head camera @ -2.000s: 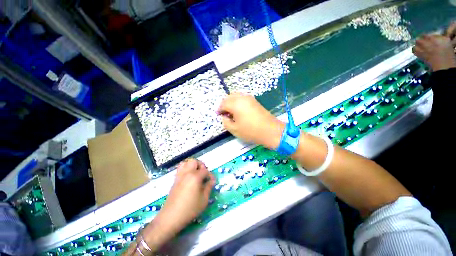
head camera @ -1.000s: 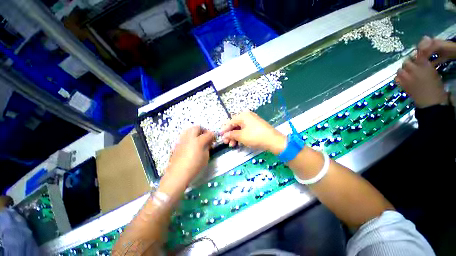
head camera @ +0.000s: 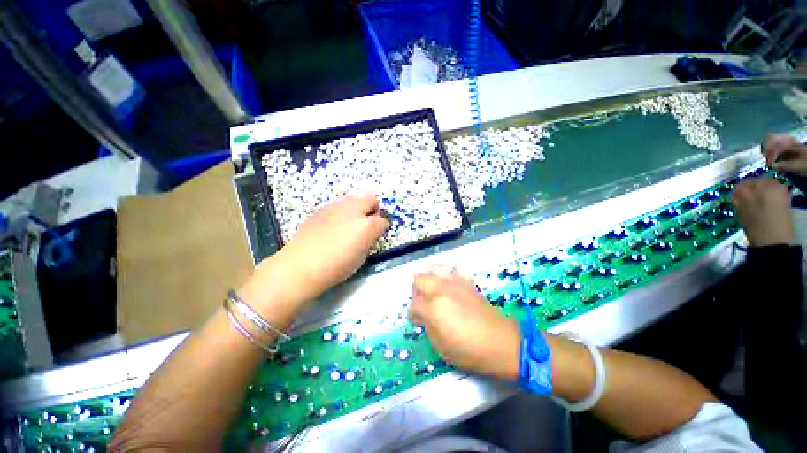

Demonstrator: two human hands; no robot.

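Note:
The black component tray (head camera: 462,221) is heaped with small white components (head camera: 354,168). My left hand (head camera: 341,237) reaches over the tray's near edge, its fingertips down at the white parts; whether it pinches one cannot be told. My right hand (head camera: 464,326) is over the green circuit board panel (head camera: 345,376), fingers bent down at its far edge; what they hold is hidden. Small dark and silvery-white cylinders stand on the panel. A blue wrist strap (head camera: 534,356) and a white bracelet are on my right wrist.
A loose pile of white components (head camera: 509,155) lies right of the tray. Brown cardboard (head camera: 177,257) and a black box (head camera: 78,283) are at left. A blue crate (head camera: 442,35) stands behind. Another person's hands (head camera: 763,208) work at far right. A blue coiled cord hangs to my strap.
One second ago both hands met over the tray. My right hand has moved down to the board, while my left remains at the tray. The view has shifted.

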